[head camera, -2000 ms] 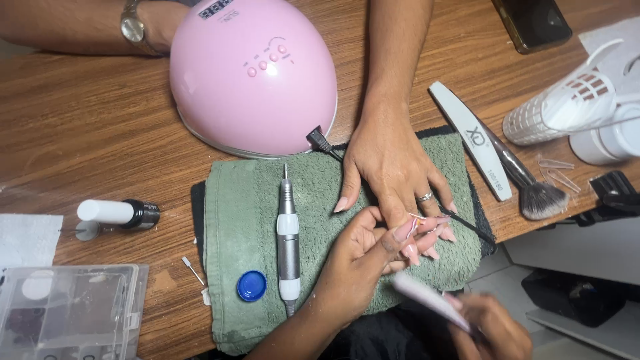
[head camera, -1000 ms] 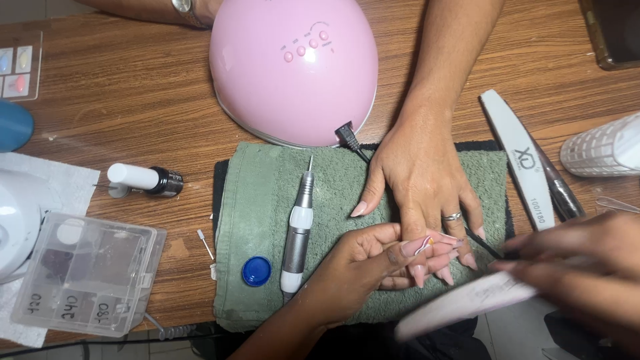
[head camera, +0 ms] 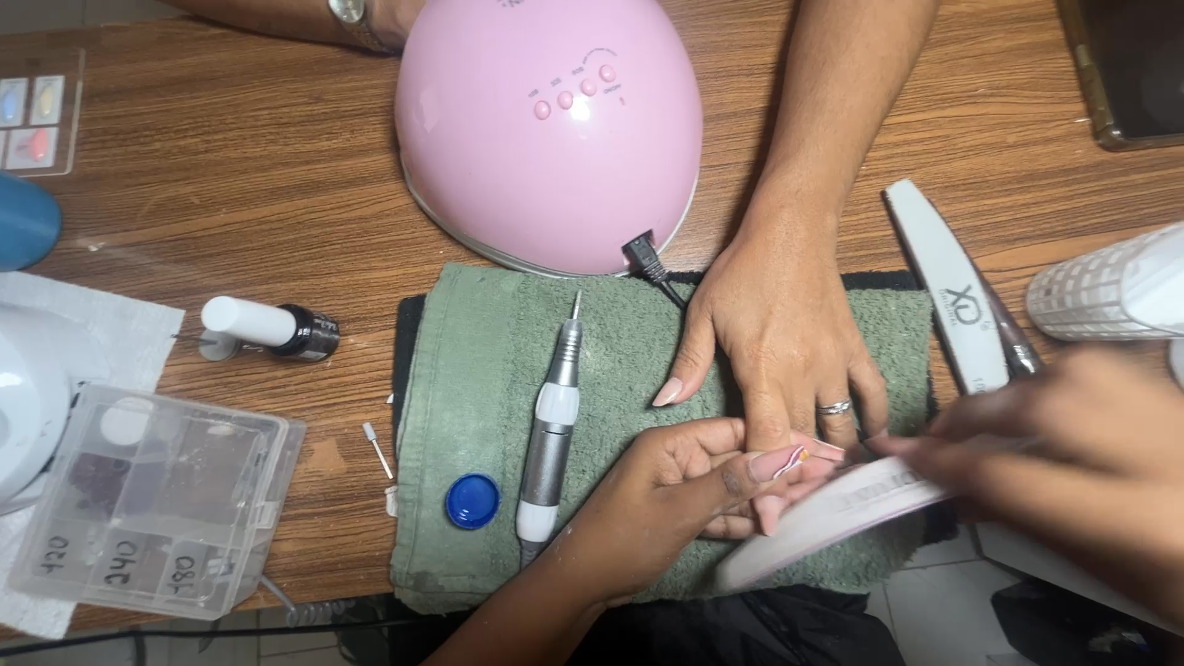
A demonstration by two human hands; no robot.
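Note:
My left hand (head camera: pixel 684 490) comes in from the bottom and grips a finger of another person's hand (head camera: pixel 786 342), which lies palm down on a folded green towel (head camera: pixel 647 351). My right hand (head camera: pixel 1064 462), blurred, holds a pale nail file (head camera: pixel 832 527) slanting under the person's fingertips. The finger between them is partly hidden by my left hand. Left of my left hand, an electric nail drill handpiece (head camera: pixel 548 444) rests on the towel beside a blue cap (head camera: pixel 473 501) with its hollow side up.
A pink nail lamp (head camera: pixel 555 139) stands behind the towel. At the right lie a second nail file (head camera: pixel 953 296), a brush (head camera: pixel 1016 347), a roll of nail forms (head camera: pixel 1101 287) and a phone (head camera: pixel 1138 74). At the left are a polish bottle (head camera: pixel 310 333) and a plastic compartment box (head camera: pixel 157 499).
My right hand and the file have moved up and nearer the other person's fingers since two seconds ago. My left hand keeps its hold. The view has shifted.

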